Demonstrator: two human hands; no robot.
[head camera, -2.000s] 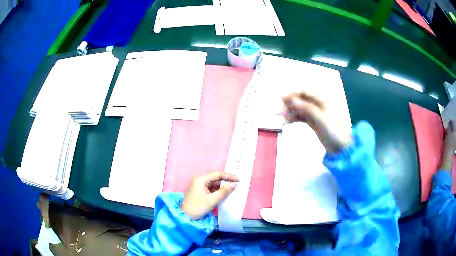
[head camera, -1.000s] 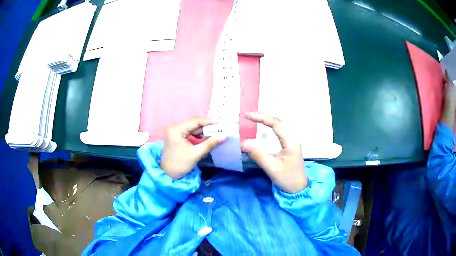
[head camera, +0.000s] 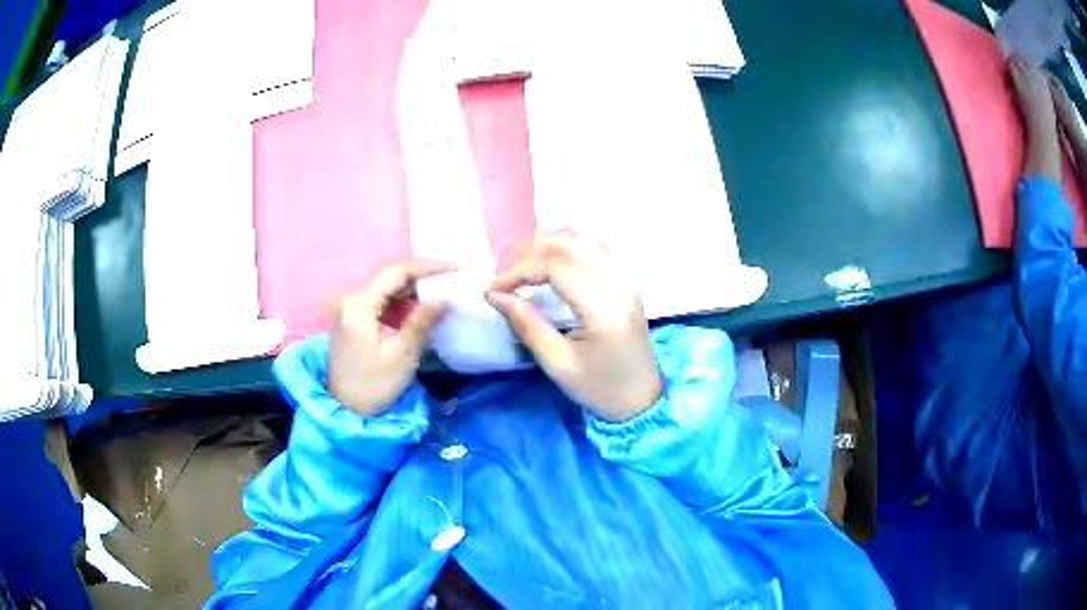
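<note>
The white label strip (head camera: 442, 179) runs toward me over the red sheet (head camera: 340, 179). Its bluish-white backing paper (head camera: 474, 338) hangs at the table edge between my hands. My left hand (head camera: 387, 340) pinches the strip's left edge near its end. My right hand (head camera: 584, 322) is at the strip's right side with thumb and index fingertips together; whether a label is between them is too blurred to tell. The white box blank (head camera: 632, 179) lies right of the strip, its near flap partly behind my right hand.
Stacks of white blanks lie at the left (head camera: 200, 238) and far left (head camera: 57, 298) of the dark-green table (head camera: 822, 155). Brown cardboard (head camera: 179, 489) is below the table. Another worker's blue sleeve (head camera: 1049, 262) and hands are at the right by a second red sheet (head camera: 971, 119).
My right hand has come from over the blank to the strip's end, and its fingertips have closed. My left hand stays at the strip. The view has tilted down and shifted right.
</note>
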